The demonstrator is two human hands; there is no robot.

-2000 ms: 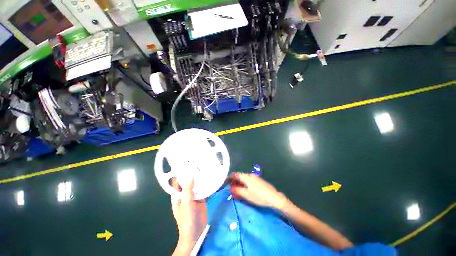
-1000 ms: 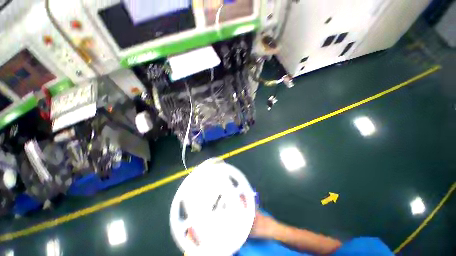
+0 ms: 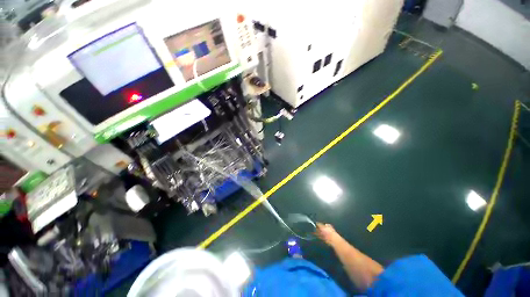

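A white component reel (image 3: pixel 183 275) is at the bottom left, blurred and cut off by the lower edge. A pale, clear component tape (image 3: pixel 270 209) runs from the feeders down to my right hand (image 3: pixel 326 232), which is shut on it. A thin strip of it curves from that hand back toward the reel. My left hand cannot be seen; the reel or the picture's edge hides it.
Tape feeders (image 3: pixel 174 174) with tangled strands sit under the green bar (image 3: pixel 168 101). A white sheet (image 3: pixel 180 120) rests on them. A blue bin (image 3: pixel 235 184) is below. A keyboard (image 3: pixel 52 197) is at left, a white cabinet (image 3: pixel 325 43) behind.
The view has swung right and up toward the monitor. The reel has moved to the lower left. My right hand has moved away from the reel, out to the right, and now holds the tape.
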